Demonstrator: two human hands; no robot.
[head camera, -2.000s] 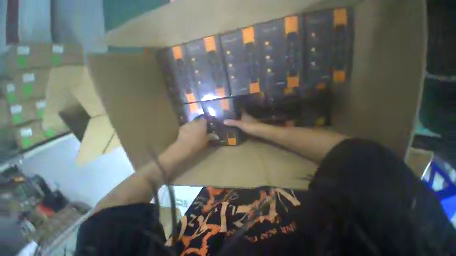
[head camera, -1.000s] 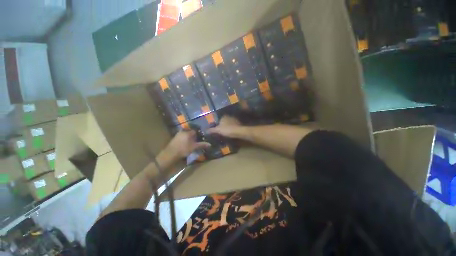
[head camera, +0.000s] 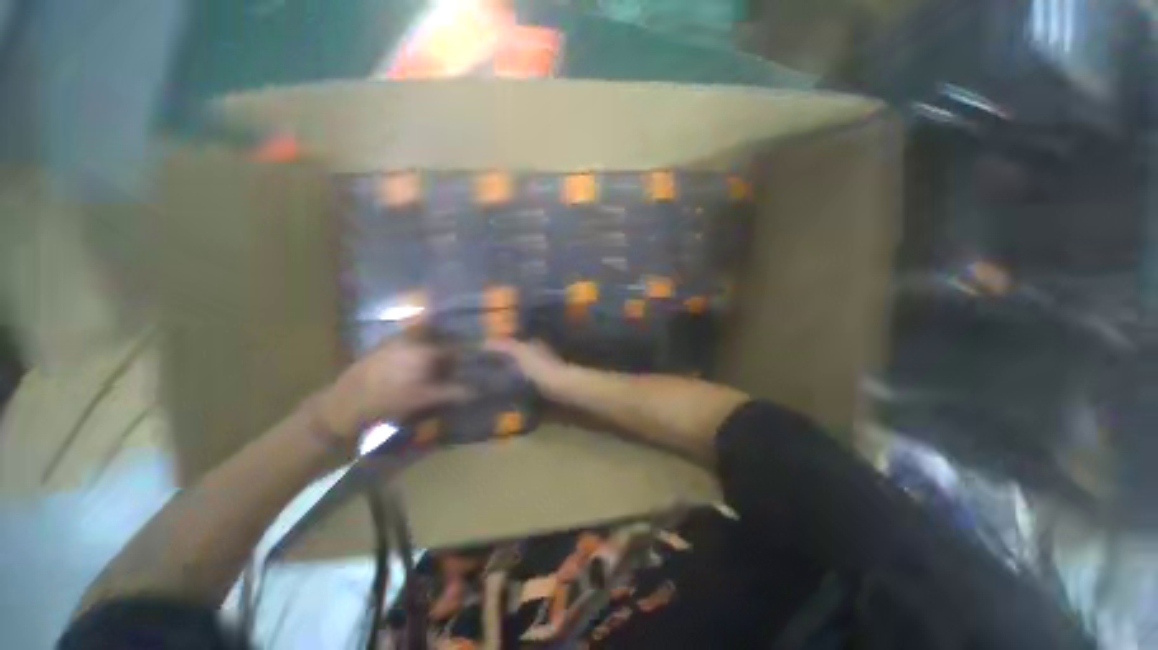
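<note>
The open brown shipping carton (head camera: 546, 121) stands in front of me, blurred by motion. A row of dark product boxes with orange corners (head camera: 533, 241) lies across its far half. My left hand (head camera: 387, 381) and my right hand (head camera: 540, 371) are inside the carton's near left part, on a dark product box (head camera: 476, 400) with orange corners. Its near edge is by the near wall. The fingers are partly hidden and blurred. More dark boxes lie to the right of my right hand, in shadow.
A green surface (head camera: 635, 48) lies beyond the carton, with bright orange-red pieces (head camera: 470, 45) on it. Dark blurred shapes are at the right. A pale brown carton (head camera: 95, 406) is at the left. Dark cords hang near my left forearm.
The view has swung, so the carton now appears nearly level, with more of the green surface behind it. Both hands remain at the box in the near left part.
</note>
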